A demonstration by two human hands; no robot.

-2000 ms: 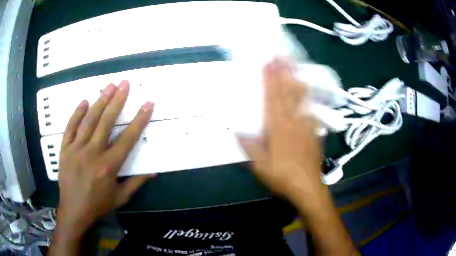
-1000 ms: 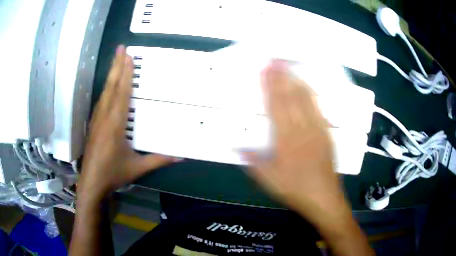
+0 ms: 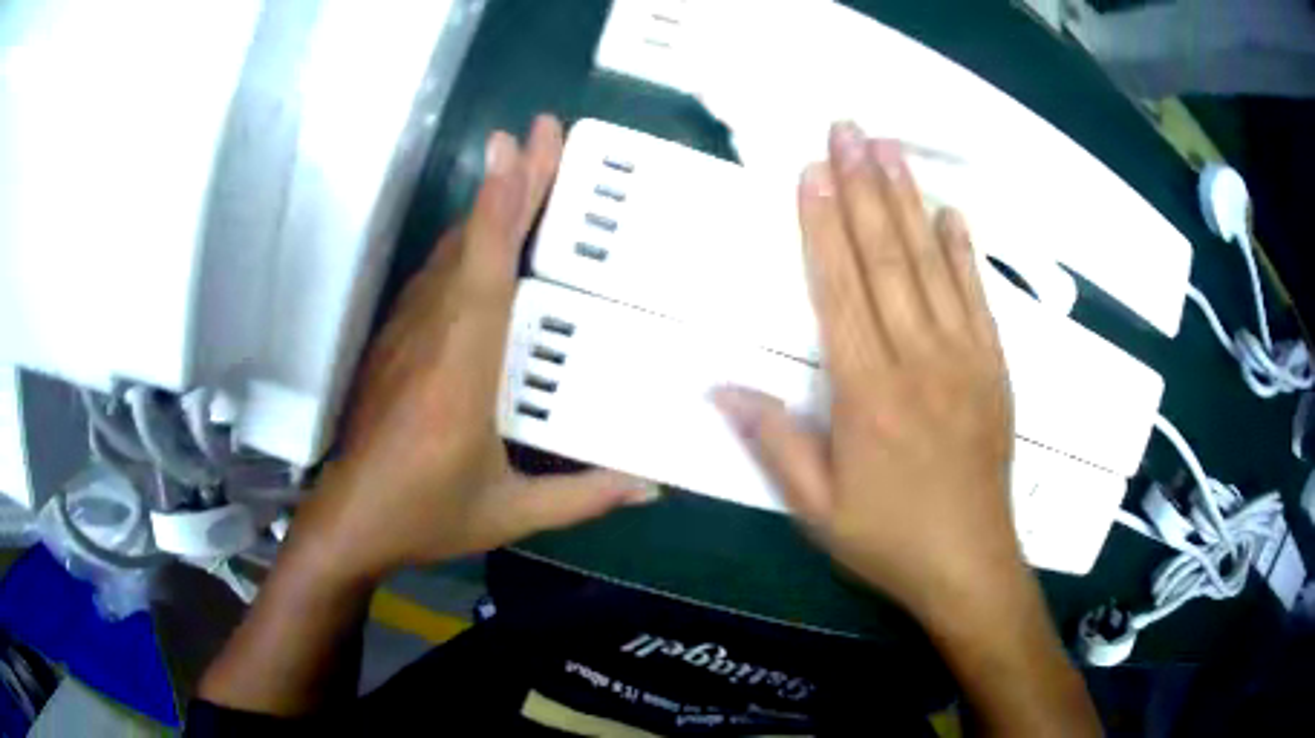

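Observation:
Two white power strips lie side by side, the far one (image 3: 678, 231) touching the near one (image 3: 649, 368), with dark USB ports at their left ends. A third power strip (image 3: 1053, 159) lies beyond them. My left hand (image 3: 447, 375) rests against the left ends of the two strips, fingers upright along the edge and thumb along the near side. My right hand (image 3: 916, 361) lies flat over the middle of the strips, pressing a white wiping cloth (image 3: 959, 188) that blends with the white strips, so its outline is hard to tell.
Stacked power strips (image 3: 245, 188) stand at the left, with tangled cords (image 3: 159, 483) hanging below them. Coiled cords (image 3: 1219, 548) and a plug (image 3: 1108, 634) lie at the right on the dark green bench (image 3: 721, 555). Another plug (image 3: 1224, 199) lies at the far right.
The view has shifted left, so the strips appear further right and more tilted. My left hand has moved from on top of the strips to their left ends. My right hand stays over them.

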